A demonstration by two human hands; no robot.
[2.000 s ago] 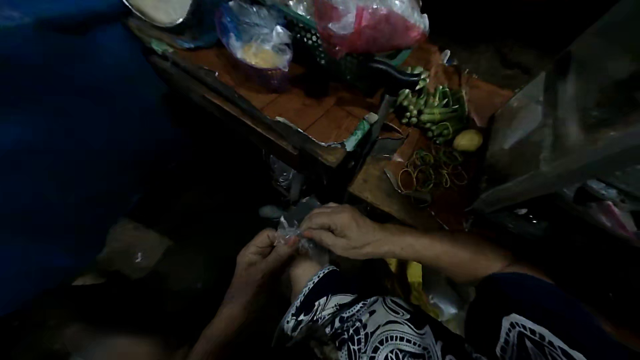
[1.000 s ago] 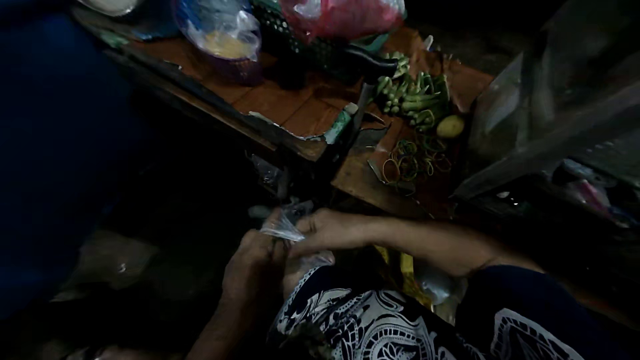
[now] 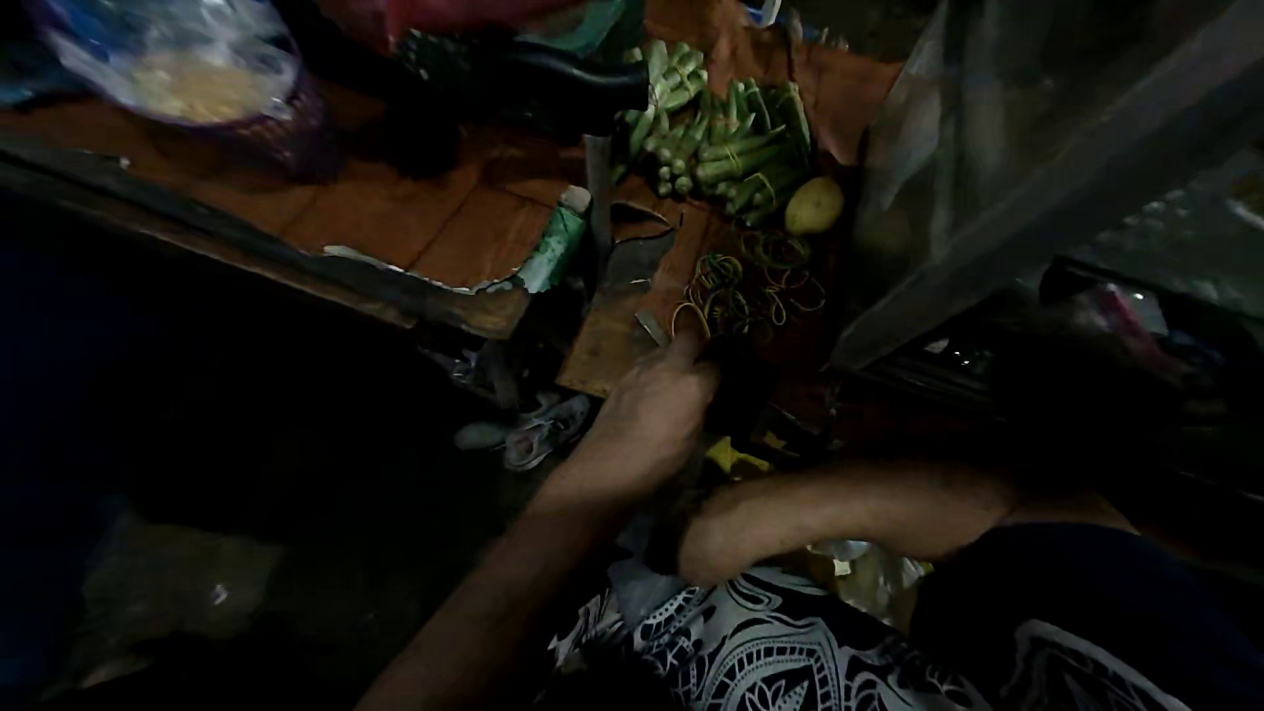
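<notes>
My left hand (image 3: 664, 405) reaches over the front of the small wooden table, its fingertips at a rubber band (image 3: 689, 320) at the near edge of a loose pile of rubber bands (image 3: 731, 286). Whether the fingers grip that band is unclear. Low over my lap is my right hand (image 3: 703, 543), bent down and dark, its fingers hidden. Beside it shows a pale, clear plastic bag (image 3: 640, 585); the hold on it cannot be made out. Behind the bands lie bundles of green vegetable pods (image 3: 736, 148), banded together, and a yellowish round fruit (image 3: 814, 205).
A purple basket (image 3: 281, 123) lined with a plastic bag stands on the brown-covered table (image 3: 434, 212) at the left. A black handle (image 3: 583, 79) juts out near the pods. To the right slants the frame of a glass case (image 3: 1037, 188). Shoes (image 3: 545, 432) sit below the table edge.
My left hand has left the plastic bag, where both hands were together, and moved forward to the rubber bands. My right hand stays low by my lap. The view has shifted nearer the table.
</notes>
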